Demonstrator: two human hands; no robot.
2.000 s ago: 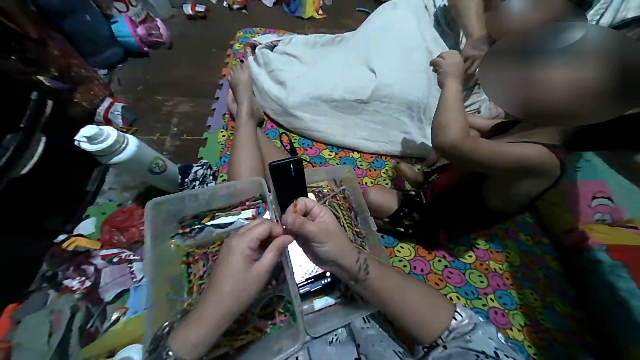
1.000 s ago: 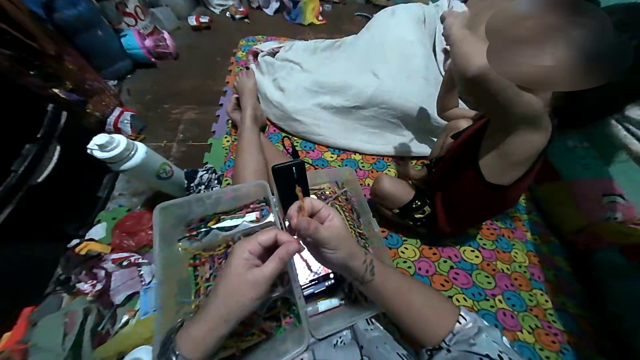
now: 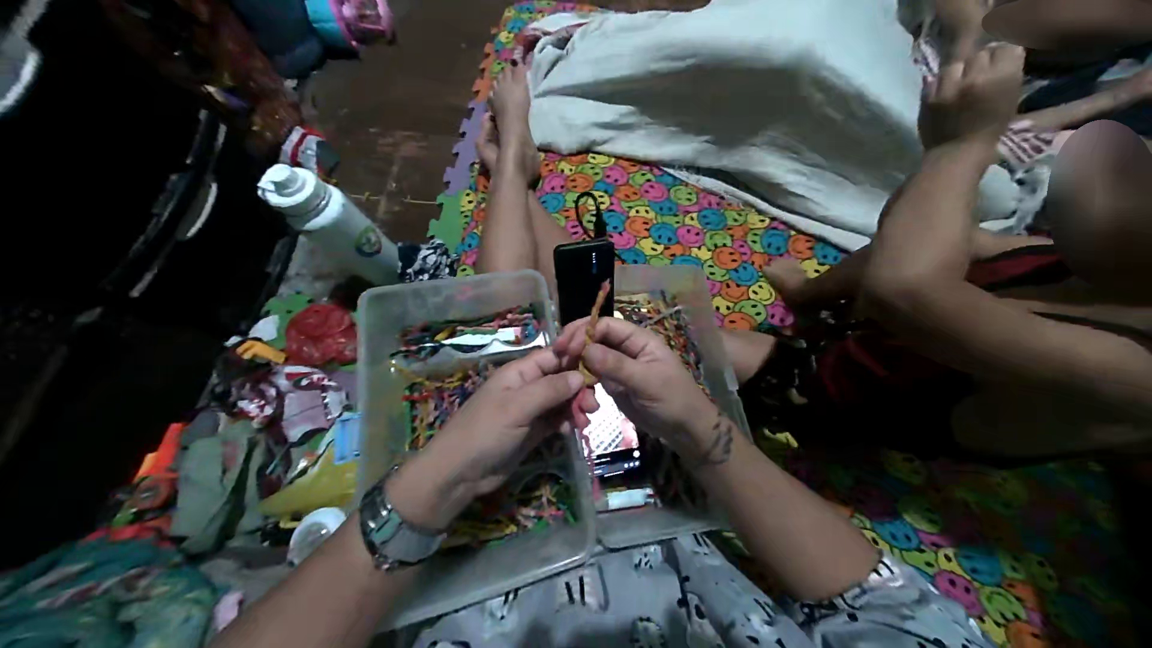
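Observation:
Between the fingertips of both hands is a thin orange-brown twisted strand (image 3: 597,310), its tip pointing up, with a pinkish end hanging below. My left hand (image 3: 522,396) pinches its lower part, and my right hand (image 3: 634,364) grips it just above. Beneath them lie two clear plastic boxes side by side, the left box (image 3: 382,360) and the right box (image 3: 720,360), both holding many coloured strands. A lit phone (image 3: 612,427) rests at the right box, partly behind my hands. A black power bank (image 3: 580,270) with a cable stands beyond it.
A white bottle (image 3: 337,220) leans at the left, above heaped clothes (image 3: 216,477) and a red plastic bag (image 3: 321,334). A smiley-patterned mat (image 3: 666,216) lies ahead, partly under a pale cloth (image 3: 720,81). Another person (image 3: 954,225) sits close at the right.
My hands have come closer together around the strand. The person at the right has shifted posture, with an arm now bent upright nearer the boxes.

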